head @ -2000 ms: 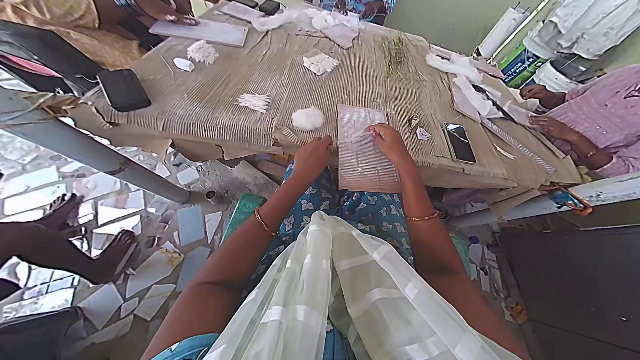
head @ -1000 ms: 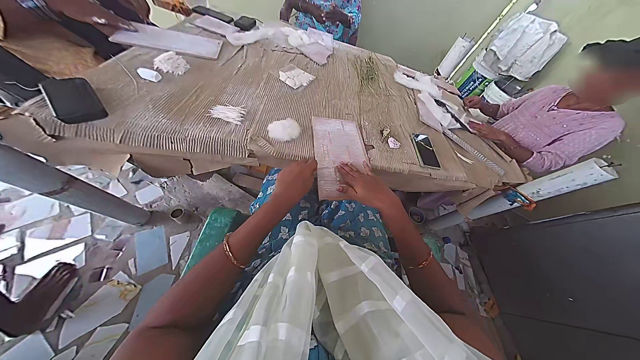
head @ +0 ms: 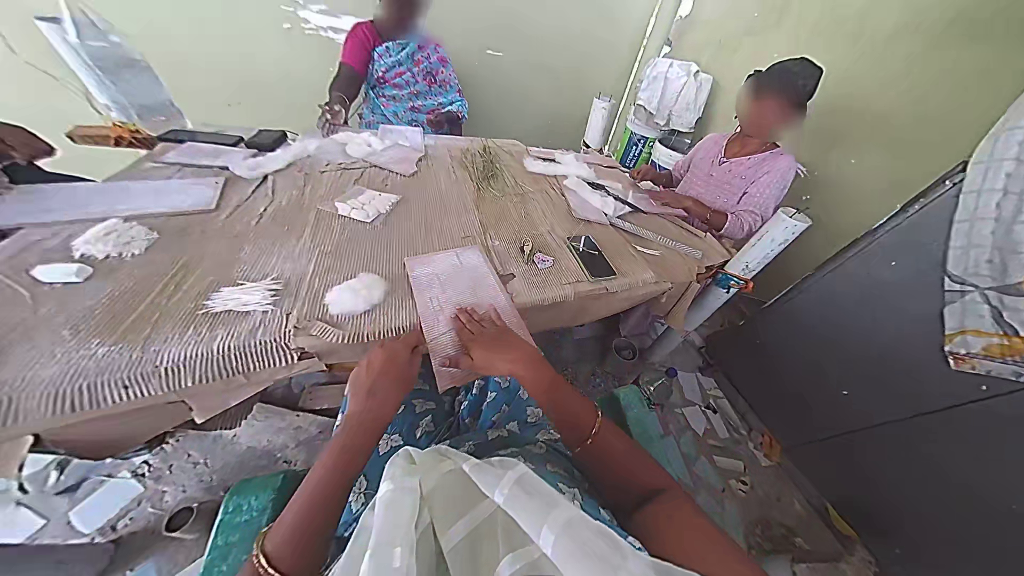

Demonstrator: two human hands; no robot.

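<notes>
A pale ribbed board (head: 460,292) lies partly on the table and juts over its near edge towards my lap. My right hand (head: 488,344) rests flat on its lower part, fingers a little spread; whether something thin lies under the palm is hidden. At the board's left edge is my left hand (head: 388,372), fingers bent, their tips near the edge; its grip cannot be made out. Left of the board sits a tuft of white cotton (head: 356,294), and farther left a pile of thin white cotton wicks (head: 242,295).
Corrugated cardboard (head: 320,240) covers the table. A smartphone (head: 592,257) lies right of the board, a small packet of white pieces (head: 368,205) beyond the cotton, dry stalks (head: 490,170) farther back. One person (head: 412,80) is across the table, another (head: 736,180) at the right.
The view has tilted up, bringing more of both people into sight. My right hand has gone from the board's right side to lying flat across its lower part.
</notes>
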